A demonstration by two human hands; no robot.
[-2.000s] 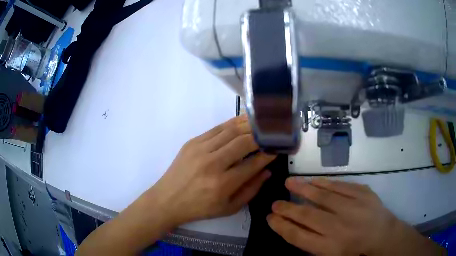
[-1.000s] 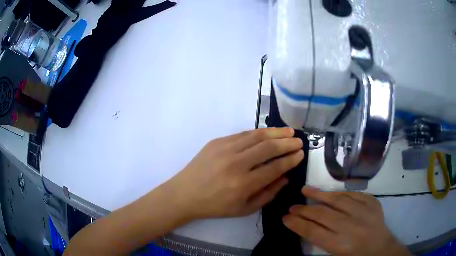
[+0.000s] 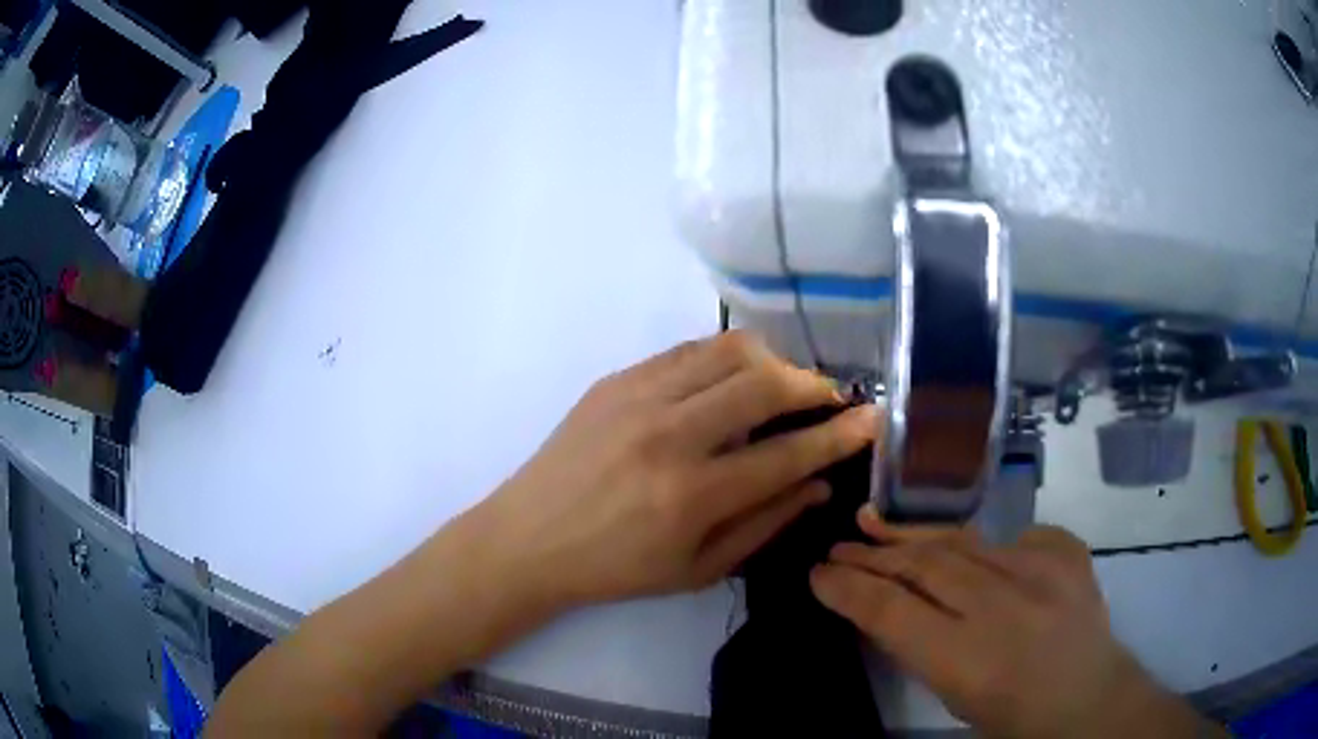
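A black fabric strip point(image 3: 802, 635) runs from the table's front edge up under the white sewing machine head point(image 3: 853, 159). My left hand point(image 3: 665, 469) lies on the strip's left side with fingers spread, its fingertips close to the needle area. My right hand point(image 3: 976, 614) lies flat on the strip's right edge, just below the shiny take-up lever guard point(image 3: 950, 361). Both hands press the fabric on the table rather than grasp it. The needle and presser foot are mostly hidden by my fingers and the guard.
Another dark fabric length point(image 3: 239, 238) lies at the upper left of the white table point(image 3: 434, 289). Yellow-handled snips point(image 3: 1269, 488) lie at the right. A tension knob point(image 3: 1145, 445) sticks out of the head. A clear container point(image 3: 94, 162) and a grey-brown box point(image 3: 58, 296) stand at the far left.
Since one second ago the machine has shifted left in view. My left fingers have bent over the fabric near the needle, and the strip there is bunched. My right hand has stayed beside it.
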